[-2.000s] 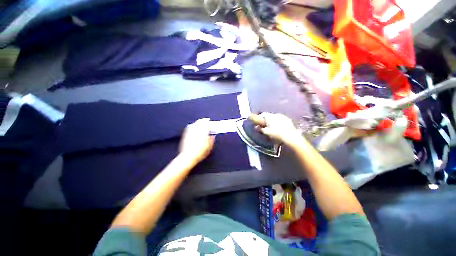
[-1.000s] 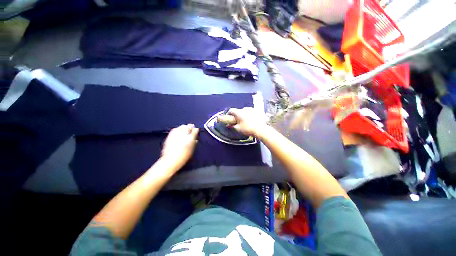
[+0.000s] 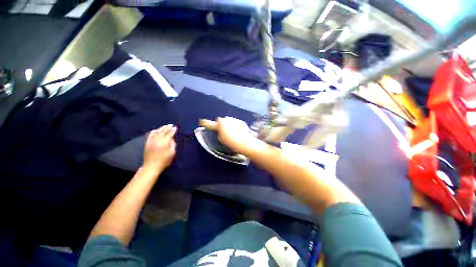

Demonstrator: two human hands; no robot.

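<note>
A dark navy fabric panel [image 3: 209, 104] lies flat across the table in front of me, with white strips [image 3: 310, 155] near its right end, partly behind my right forearm. My right hand [image 3: 233, 134] grips the handle of the iron [image 3: 216, 148], whose pale-rimmed plate rests on the panel's middle. My left hand [image 3: 161, 147] is at the panel's left part, fingers bent and close together. Whether it pinches the cloth cannot be told.
Waiting navy panels [image 3: 224, 61] with white strips lie on the far side. A dark heap with white bands [image 3: 94, 112] is at the left. The wrapped iron hose [image 3: 271, 68] hangs over the table. A red plastic basket [image 3: 453, 99] stands at the right.
The iron in my right hand has moved left along the panel, off its right end. My left hand has moved left too. The view has turned left, showing more of the dark heap.
</note>
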